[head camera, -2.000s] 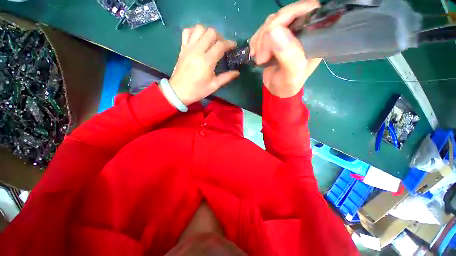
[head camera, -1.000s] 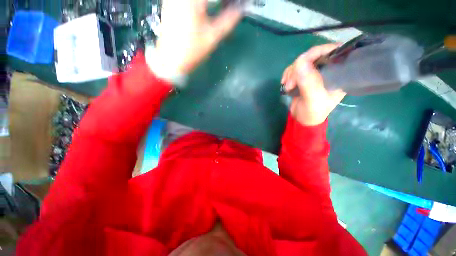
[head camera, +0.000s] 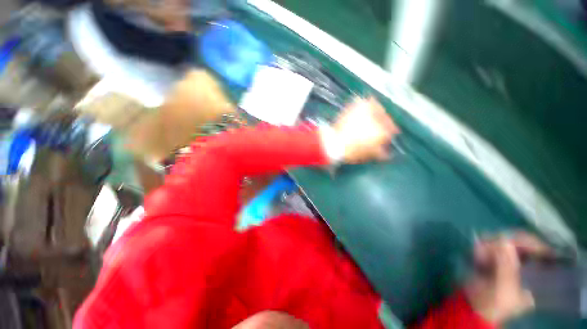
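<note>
The view is strongly blurred. My left hand is over the green bench, right of the white box, with its fingers drawn in. Whether it holds anything cannot be made out. My right hand is low at the right and holds the large grey electric screwdriver, which shows only as a smeared grey-dark shape. Its nose cannot be made out. A blurred silvery-dark pile of boards lies behind the white box.
A blue bin stands beyond the white box. A brown carton is at the left of the bench edge. A pale rail runs along the bench's far side. A black and white shape, unclear, is at upper left.
The view has swung left, so the white box and blue bin appear further right and the parts box is out of view. My right hand with the screwdriver now appears lower right.
</note>
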